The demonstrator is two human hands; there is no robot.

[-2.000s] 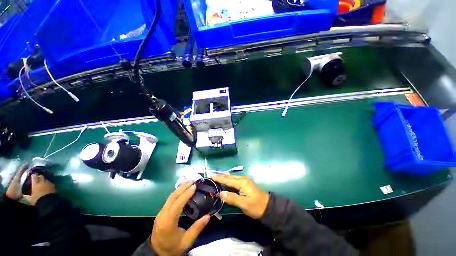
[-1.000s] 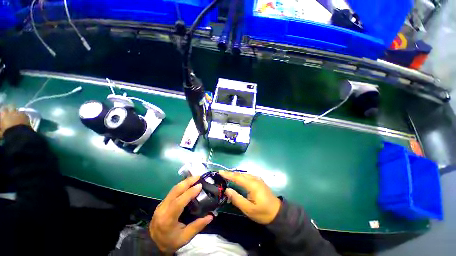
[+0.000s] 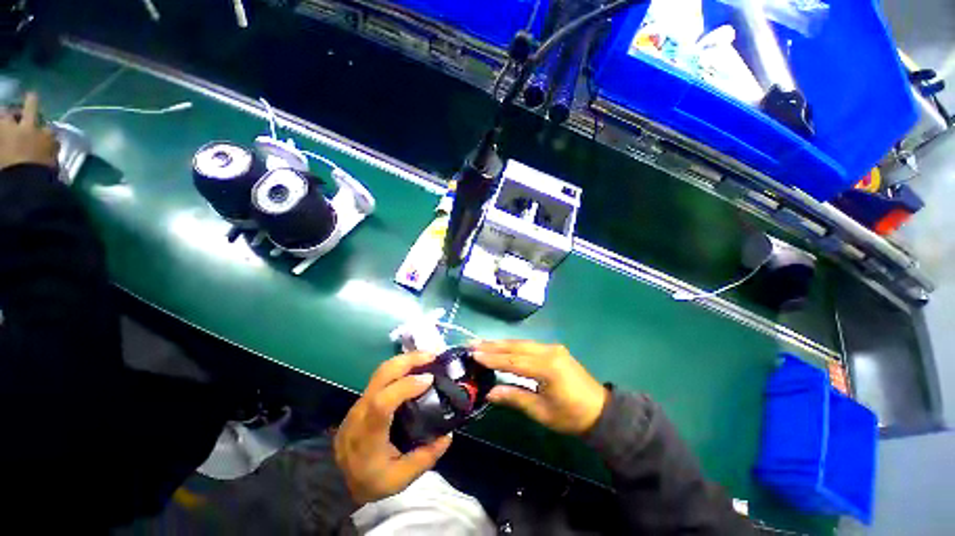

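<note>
A black round camera head (image 3: 438,402) with a small red part inside is held between my two hands at the bench's front edge. My left hand (image 3: 390,431) grips its left side, fingers on top and thumb below. My right hand (image 3: 547,385) holds its right side, fingers at the rim. A white housing (image 3: 418,333) lies just behind the head, partly hidden by my fingers. The black electric screwdriver (image 3: 472,209) hangs beside the silver-white screw feeder (image 3: 531,220). A yellow-and-white slim item (image 3: 426,251) lies left of the feeder.
Assembled cameras (image 3: 290,207) stand on the green bench to the left. Another camera (image 3: 783,272) lies on the darker strip at right, its lead trailing. A small blue bin (image 3: 815,438) sits at the right end, a large blue bin (image 3: 764,89) behind. Another person's hand (image 3: 28,138) is far left.
The view has tilted and shifted, so the bench now slopes down to the right. My hands still hold the black head. The other person's hand appears higher at the left edge.
</note>
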